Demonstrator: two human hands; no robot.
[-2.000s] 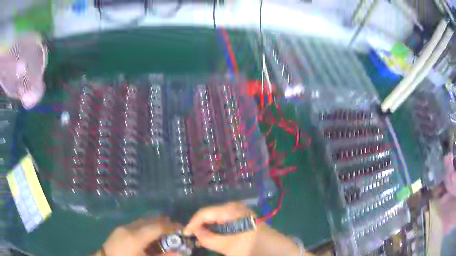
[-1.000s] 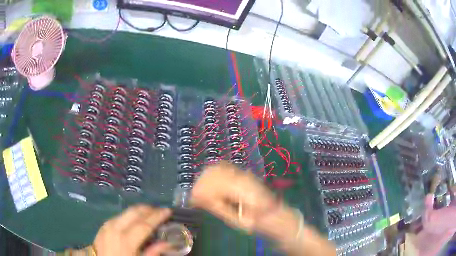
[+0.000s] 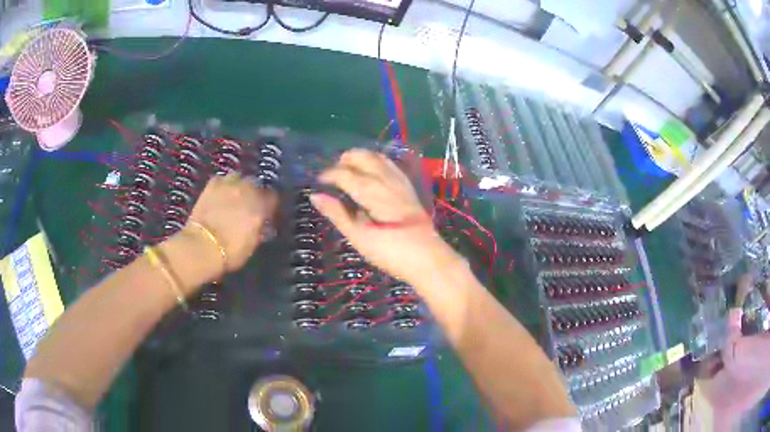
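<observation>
My left hand [image 3: 232, 215] reaches over the middle of the clear tray [image 3: 253, 333], its fingertips blurred near an empty-looking column; whether they hold a part cannot be told. My right hand [image 3: 380, 215] is over the same tray, right of my left hand, closed on the black test probe [image 3: 339, 201] with its red cable running back across the palm. Rows of dark round wired components [image 3: 308, 272] with thin red leads sit in the tray on both sides. The round silver-gold metal fixture [image 3: 281, 407] lies alone at the bench's near edge, with neither hand on it.
A pink fan [image 3: 51, 80] stands at the far left, above a yellow-edged paper sheet [image 3: 32, 287]. More part trays [image 3: 587, 278] lie at the right. Red connectors and loose cables [image 3: 447, 181] lie behind my right hand. Another person's hand [image 3: 739, 363] is at the right edge.
Both hands have moved forward from the near edge to over the tray. My left hand has left the metal fixture, which now lies uncovered. The probe remains in my right hand.
</observation>
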